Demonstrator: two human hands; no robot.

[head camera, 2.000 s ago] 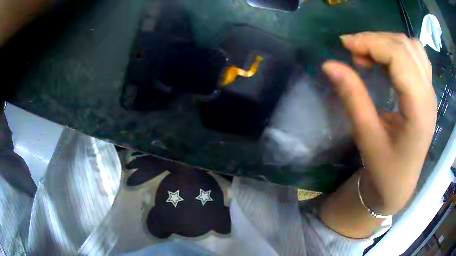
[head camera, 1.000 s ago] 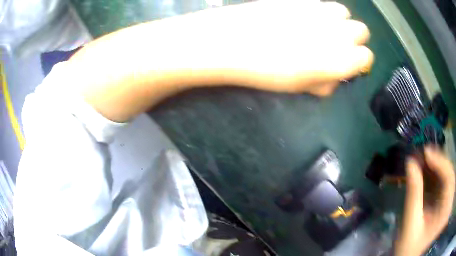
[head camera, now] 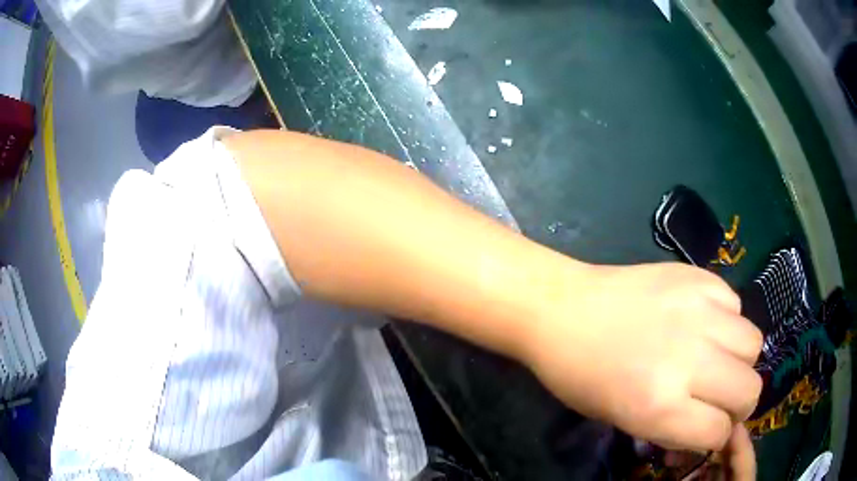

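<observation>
My left hand (head camera: 662, 352) is at the lower right, its fingers curled down and its fingertips hidden. Part of my right hand (head camera: 742, 457) shows just below it at the bottom edge. A dark thing with orange bits (head camera: 672, 462) shows beneath the left hand, mostly covered; whether either hand grips it is unclear. Black rounded screens (head camera: 693, 225) with orange tails lie beyond the left hand. Striped black pieces (head camera: 782, 282) lie to its right, near teal-green tabs (head camera: 810, 349) and a bunch of orange tails (head camera: 797, 404).
The dark green mat (head camera: 601, 160) carries small white scraps (head camera: 510, 92) toward the far side. A pale curved rail (head camera: 775, 141) bounds it at right. A white crumpled piece (head camera: 818, 467) lies bottom right. Another person's striped garment (head camera: 150, 47) is at upper left.
The view has swung to the right. My left hand has moved from above the mat down to my right hand, now mostly out of view. The jig area is now covered or out of view.
</observation>
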